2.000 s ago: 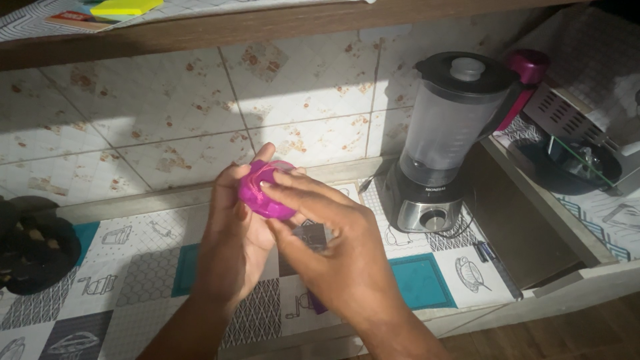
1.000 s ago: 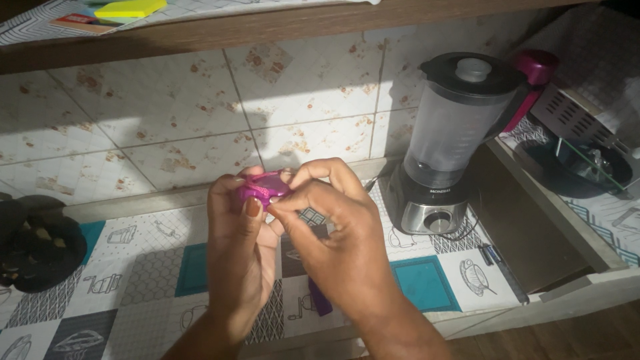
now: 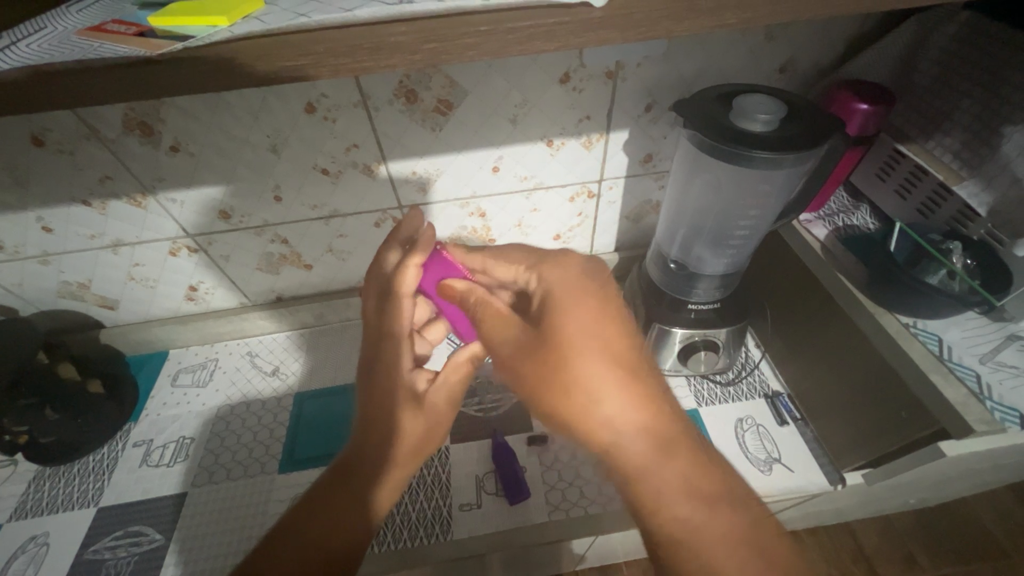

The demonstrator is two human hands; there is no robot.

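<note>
Between my two hands, above the patterned cloth, is a small magenta pouch-like item (image 3: 448, 294) with what looks like a zipper along its upper edge. My left hand (image 3: 404, 320) supports it from the left, fingers upright behind it. The thumb and fingers of my right hand (image 3: 552, 336) pinch its right side; that hand is slightly blurred. Below my hands, a purple pointed plastic piece (image 3: 510, 470) lies on the cloth, with a small dark object (image 3: 537, 440) beside it. What is inside the magenta item cannot be seen.
A Mondial blender (image 3: 712, 216) stands right of my hands, its cord behind. Pens (image 3: 782, 408) lie near the counter's right edge. A black container (image 3: 64, 392) sits at left. Above runs a wooden shelf (image 3: 320, 60) holding yellow sticky notes (image 3: 206, 11). A dark bowl (image 3: 920, 272) is at far right.
The magenta item, bunched up in my hands before, now shows a flat, elongated side. My left fingers have straightened upward, and my right thumb now lies across its face.
</note>
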